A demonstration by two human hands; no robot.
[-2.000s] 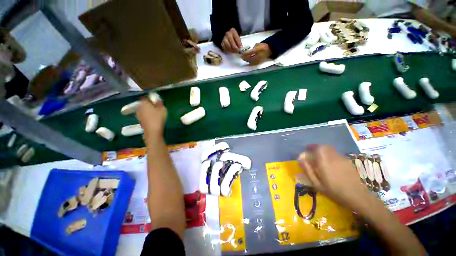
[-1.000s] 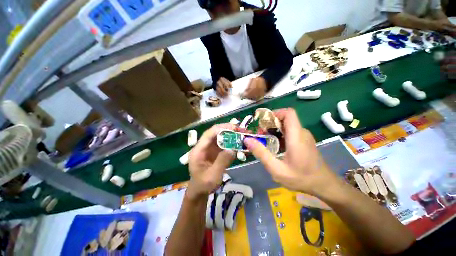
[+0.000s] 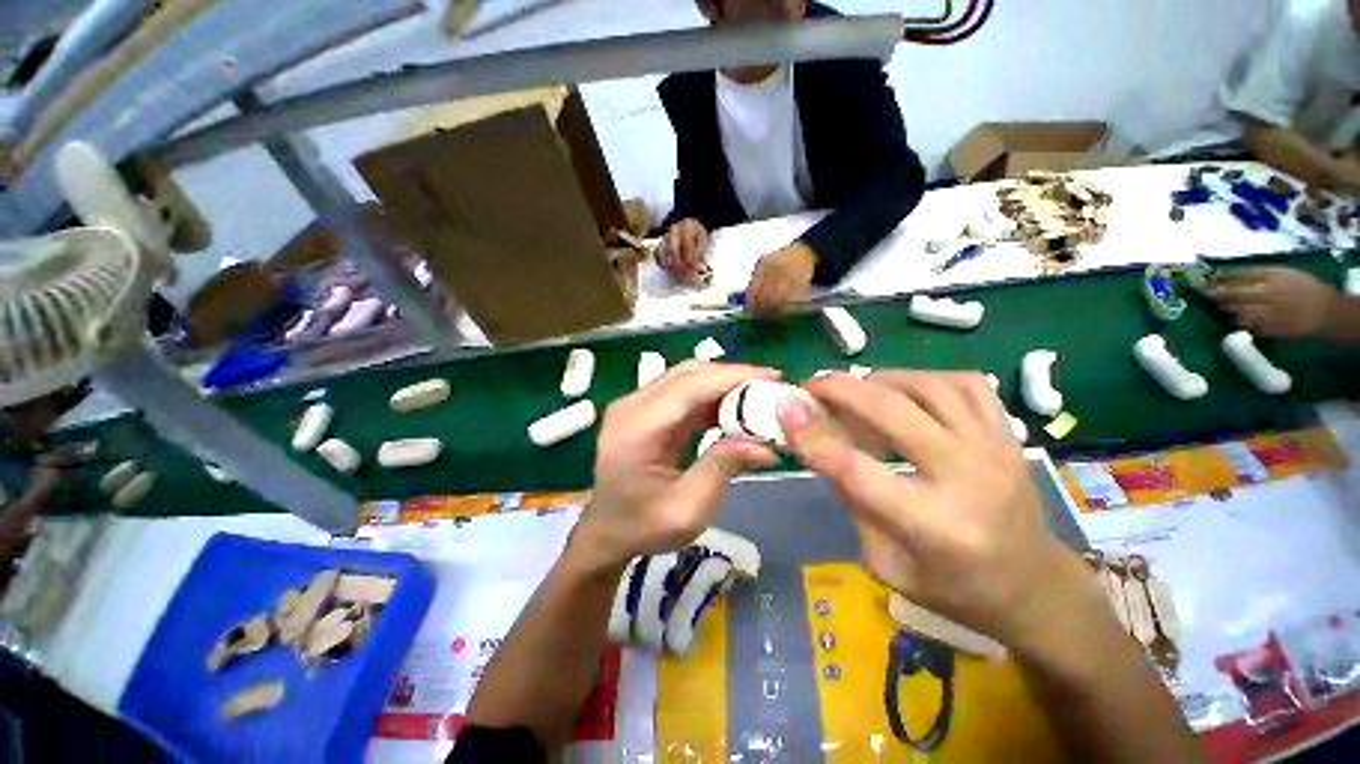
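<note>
A white housing (image 3: pixel 758 411) is held up in front of me, above the near edge of the belt, with a thin dark seam showing. My left hand (image 3: pixel 671 455) grips its left end. My right hand (image 3: pixel 932 485) grips its right side, thumb on the white surface. The open side with blue and green is not visible now. Several waiting open housings (image 3: pixel 680 594) with dark blue stripes lie below on the work mat (image 3: pixel 776 657). A beige strip (image 3: pixel 946 625) lies on the mat under my right forearm.
The green conveyor belt (image 3: pixel 500 403) crosses behind, carrying scattered white pieces. A blue bin (image 3: pixel 187 657) with tan pieces is at left. Beige parts (image 3: pixel 1141 605) lie at right. A person (image 3: pixel 791 164) works opposite; another person's hand (image 3: pixel 1275 303) reaches over the belt at right. A fan (image 3: pixel 75 299) stands at left.
My left hand has come back from the belt to join my right. The housing, earlier showing its green board and blue battery, is now turned so they are hidden. Another person's hand has entered at right.
</note>
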